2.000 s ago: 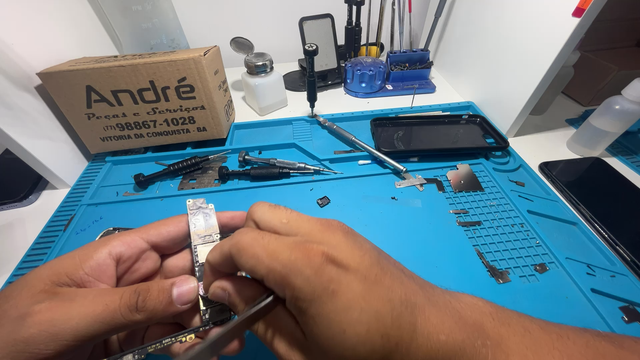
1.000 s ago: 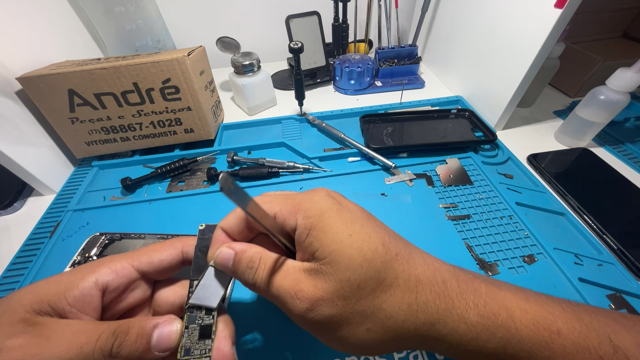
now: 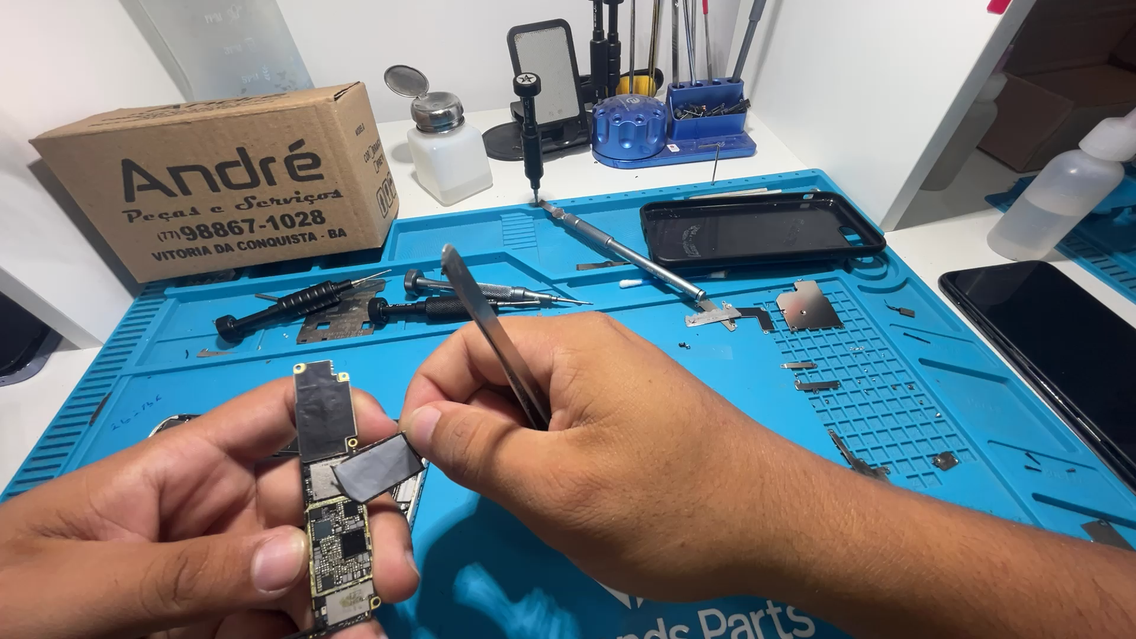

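My left hand [image 3: 204, 515] grips a phone logic board [image 3: 342, 541] by its edges, held upright with chips and a black-covered upper section showing. My right hand [image 3: 568, 444] pinches the right end of a small grey, dark-edged sticker or shield film [image 3: 380, 466], which lies slanted across the board's middle. Metal tweezers [image 3: 484, 324] also rest in my right hand, pointing up and away from the board. Behind the left fingers, an opened phone housing [image 3: 408, 493] is mostly hidden.
On the blue silicone mat [image 3: 568, 373] lie precision screwdrivers [image 3: 293, 306], a metal-handled tool [image 3: 621, 248], a black phone case [image 3: 763, 231] and small metal shields [image 3: 809, 306]. Behind stand a cardboard box [image 3: 222, 186], a dispenser bottle [image 3: 448, 160] and a blue tool holder [image 3: 710, 115]. A dark phone [image 3: 1056, 346] lies right.
The board has turned from its bright metal side to its chip side. The grey film, lying along the board one second ago, is now slanted across it, its right end between my right fingers.
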